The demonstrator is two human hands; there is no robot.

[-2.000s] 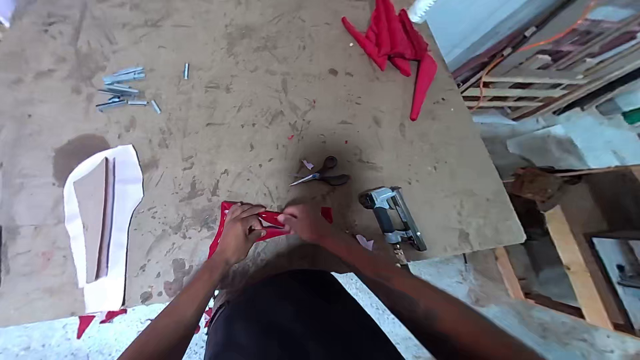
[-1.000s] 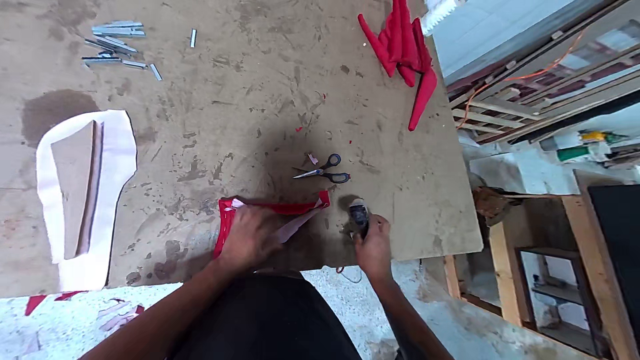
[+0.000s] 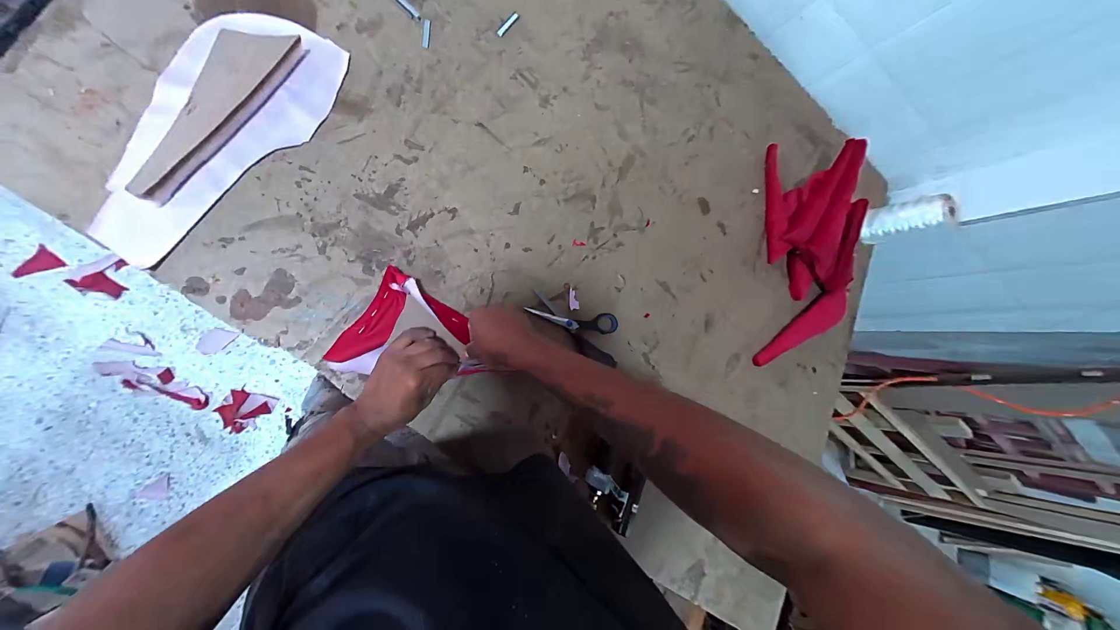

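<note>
Near the table's front edge lies a flat piece covered in red fabric [image 3: 372, 325], with staples along its folded red border and a pale inner side showing. My left hand [image 3: 413, 372] grips the piece's near edge with bent fingers. At its right end, my right hand [image 3: 497, 337] holds the fabric edge; its fingertips are partly hidden. Scissors [image 3: 569, 322] with dark handles lie partly open just beyond my right forearm, beside a small pale scrap [image 3: 573, 298]. A staple gun [image 3: 612, 490] is partly visible between my body and right forearm.
A wooden piece [image 3: 214, 114] lies on white padding [image 3: 302, 105] at the upper left. Staple strips [image 3: 507, 24] are at the top. Red covered pieces [image 3: 814, 219] form a pile at the right, beside a white roll [image 3: 910, 216]. Fabric scraps [image 3: 166, 385] litter the floor.
My right hand has left the staple gun, which it touched a second ago, and is back at the red piece. The view has turned strongly.
</note>
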